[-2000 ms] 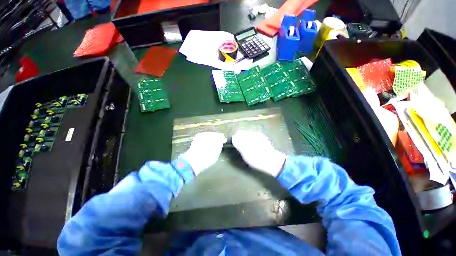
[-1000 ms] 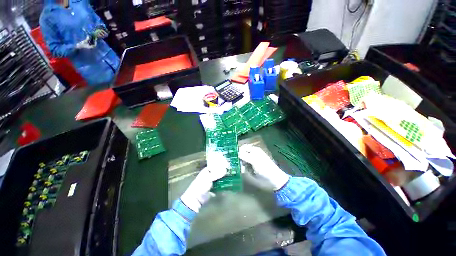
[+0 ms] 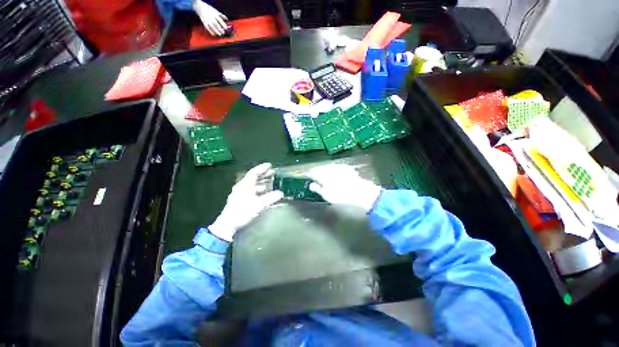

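Observation:
A green PCB panel lies between my white-gloved hands over the far part of the pale work mat. My left hand is at its left end, fingers and thumb spread; whether it grips the edge is not clear. My right hand holds its right end. Several green panels lie overlapping beyond the mat. Another panel lies alone to their left. Small boards with yellow and black parts stand in rows in the black tote at left.
A deep black bin with mixed papers stands at right, thin green slivers beside it. Behind are blue holders, a calculator, tape and papers. Another person's gloved hand is over the far tote.
The long panel was held upright over the mat; now a small green piece lies low between my hands. My left hand has opened and moved left. Another person's hand has come over the far tote.

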